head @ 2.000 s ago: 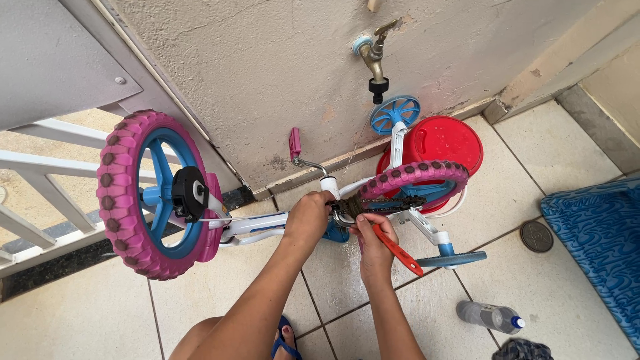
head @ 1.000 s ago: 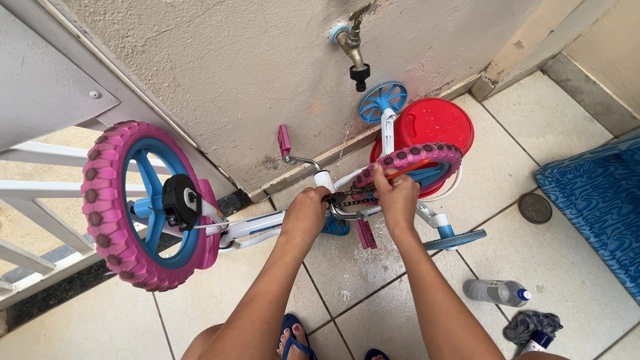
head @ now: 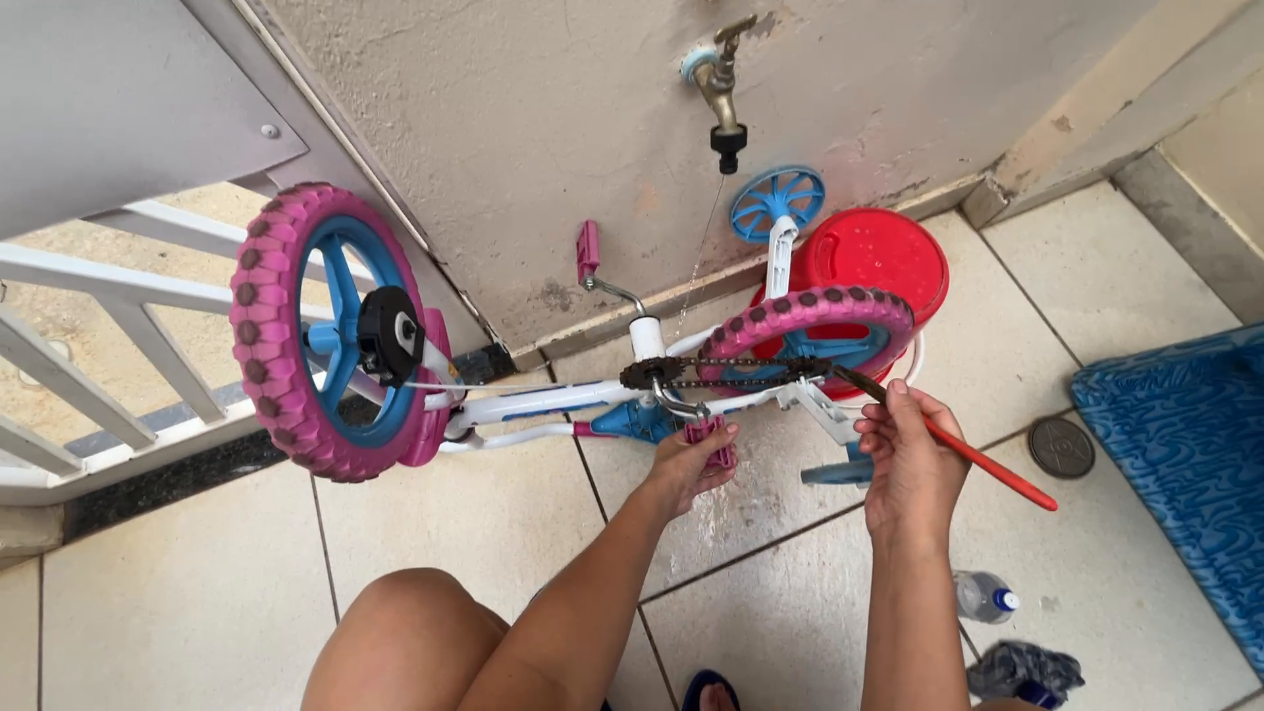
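A child's bicycle lies upside down, with a pink front tire [head: 259, 365] at the left and a pink rear tire [head: 879, 304] at the right. My left hand [head: 688, 466] is closed around the near pink pedal [head: 719, 442], below the front chainring [head: 652, 373]. The bicycle chain [head: 731, 383] runs from there to the rear sprocket [head: 810, 368]. My right hand [head: 913, 449] holds a brush by its red handle [head: 997, 472]; its dark tip is at the rear sprocket. The far pink pedal [head: 589, 249] points up toward the wall.
A brass faucet [head: 724, 94] on the wall lets out a thin stream of water. A red bucket [head: 913, 252] stands behind the rear wheel, by a blue training wheel [head: 755, 222]. At right are a drain cover [head: 1062, 446], a blue patterned item [head: 1165, 425], a plastic bottle [head: 978, 596] and a dark cloth [head: 1017, 667].
My left hand has moved from the chainring area down to the near pedal. My right hand has moved from over the rear tire to beside the rear sprocket, still with the brush.
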